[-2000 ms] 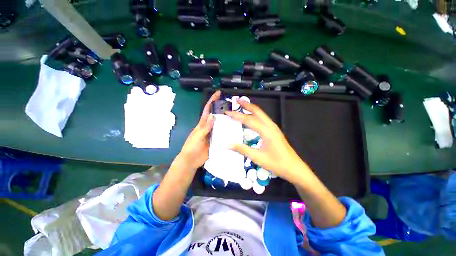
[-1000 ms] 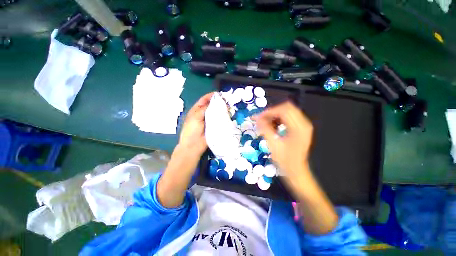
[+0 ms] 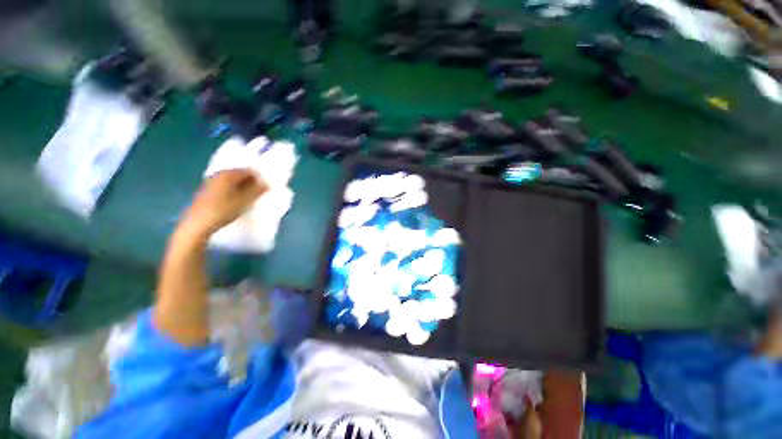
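My left hand [image 3: 225, 201] is over the stack of white wipes [image 3: 273, 201], left of the tray. Its fingers are bent down and blurred, and I cannot tell whether they grip a wipe. The black tray [image 3: 532, 274] has two compartments. Its left one holds a heap of white and teal-blue discs [image 3: 390, 257]; no discs show in the right one. I cannot make out my right hand.
Many black barrels [image 3: 609, 167] lie beyond the tray. A larger white cloth [image 3: 93, 146] lies far left, another white sheet [image 3: 739, 240] at right. White bags [image 3: 77, 377] are at lower left. A pink item [image 3: 489, 399] is below the tray. A blue sleeve [image 3: 703, 377] shows at right.
My left hand has left the tray and moved left to the wipes stack. The wipe it held no longer shows over the discs. My right hand has gone from above the tray. The view has shifted and blurred.
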